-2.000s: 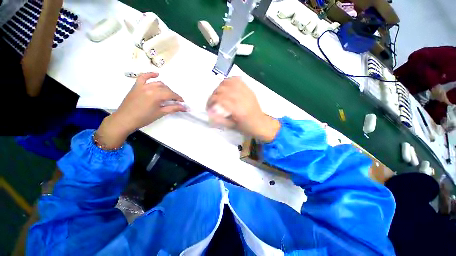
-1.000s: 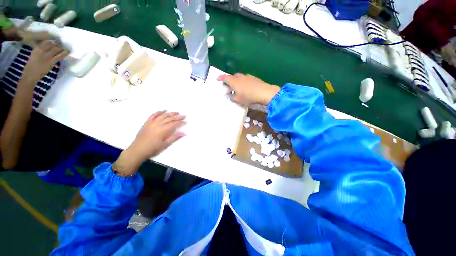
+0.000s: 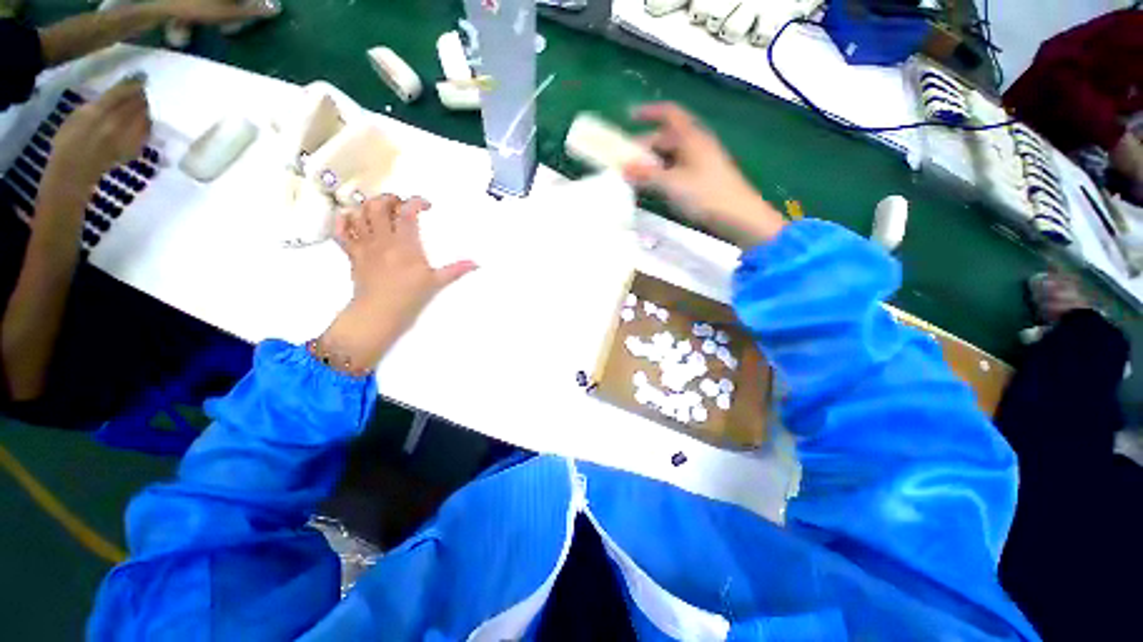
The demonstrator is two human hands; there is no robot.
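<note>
My right hand (image 3: 696, 169) is over the near edge of the green conveyor belt and holds a cream housing (image 3: 604, 144) by one end; both are slightly blurred. My left hand (image 3: 389, 257) is over the white bench with its fingers spread, beside the set-aside cream housings (image 3: 357, 157). Its fingertips are close to them; I cannot tell whether they touch. It holds nothing that I can see. The brown cardboard tray (image 3: 614, 341) with loose white discs (image 3: 677, 364) lies on the bench below my right forearm.
A grey metal post (image 3: 508, 100) stands at the bench's far edge. Housings lie on the green belt (image 3: 740, 163). Small dark parts (image 3: 679, 459) lie near the tray. A neighbour's arm (image 3: 69, 188) is at left by rows of dark pieces. Another person's arm (image 3: 1084, 364) is at right.
My right hand has moved out over the belt and now holds a housing. My left hand has moved up toward the set-aside housings with its fingers spread wider. Housings near the post have shifted.
</note>
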